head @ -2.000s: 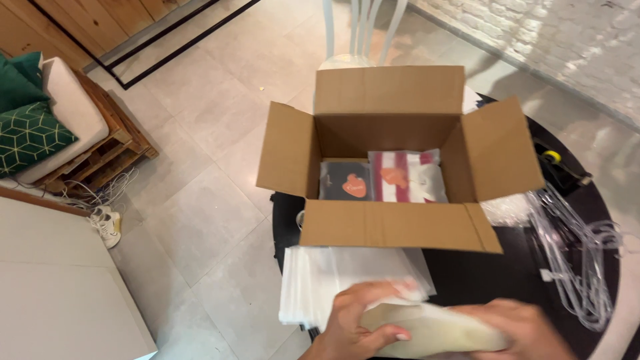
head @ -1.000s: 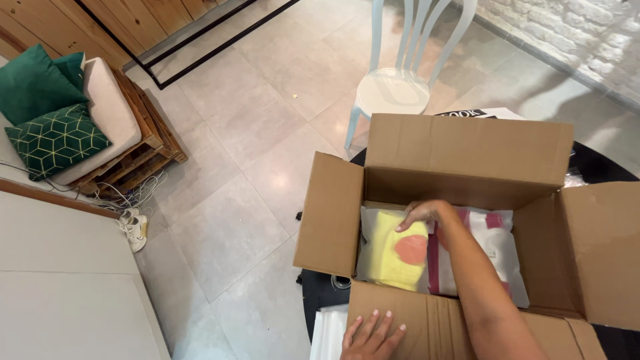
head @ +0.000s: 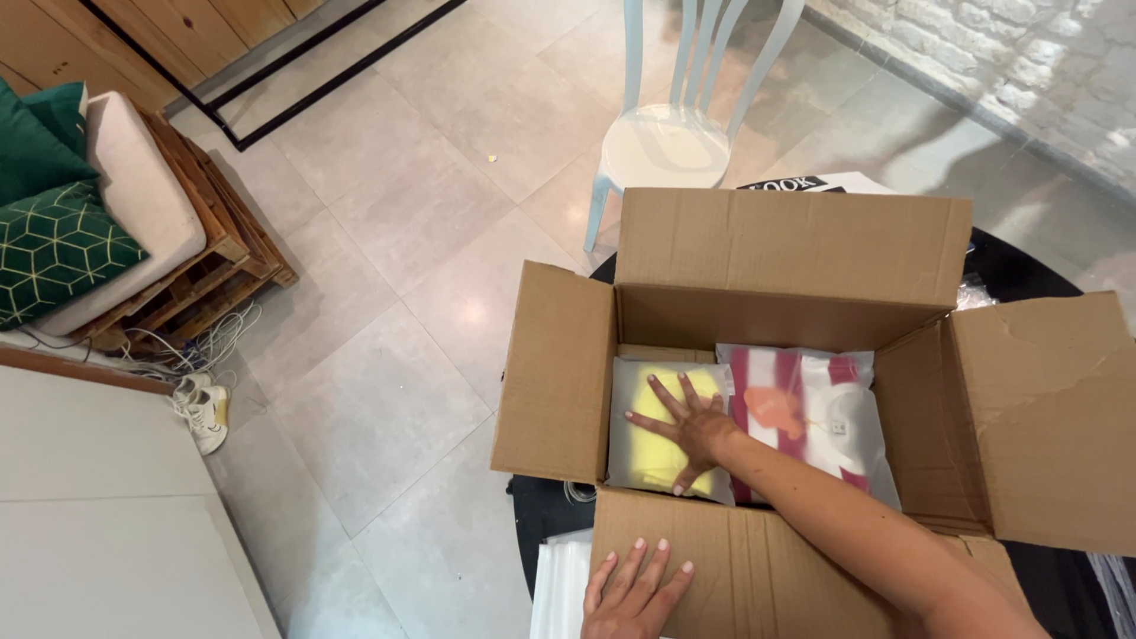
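Note:
An open cardboard box [head: 790, 240] stands on a round black table. Inside at the left lies a frosted plastic bag [head: 635, 470] with folded yellow fabric [head: 657, 404] in it. My right hand [head: 698, 430] is spread flat on this bag, fingers apart. Beside it in the box is a frosted bag with red-and-white striped fabric [head: 812, 390] and an orange shape, partly covered by my right forearm. My left hand [head: 635, 590] rests with fingers apart on the box's near flap [head: 728, 550].
White plastic bags [head: 555, 590] lie under the near flap at the left. The black table's edge [head: 524, 524] shows there. A pale blue chair [head: 666, 146] stands beyond the box. Clear plastic [head: 1109, 577] lies at the lower right. Further left are pallets [head: 240, 253] with cushions, cables and shoes.
Two seconds ago both hands held a pale, blurred item in front of the box. The yellow bag now lies in the box, over where a dark one showed. My right hand has flattened onto it.

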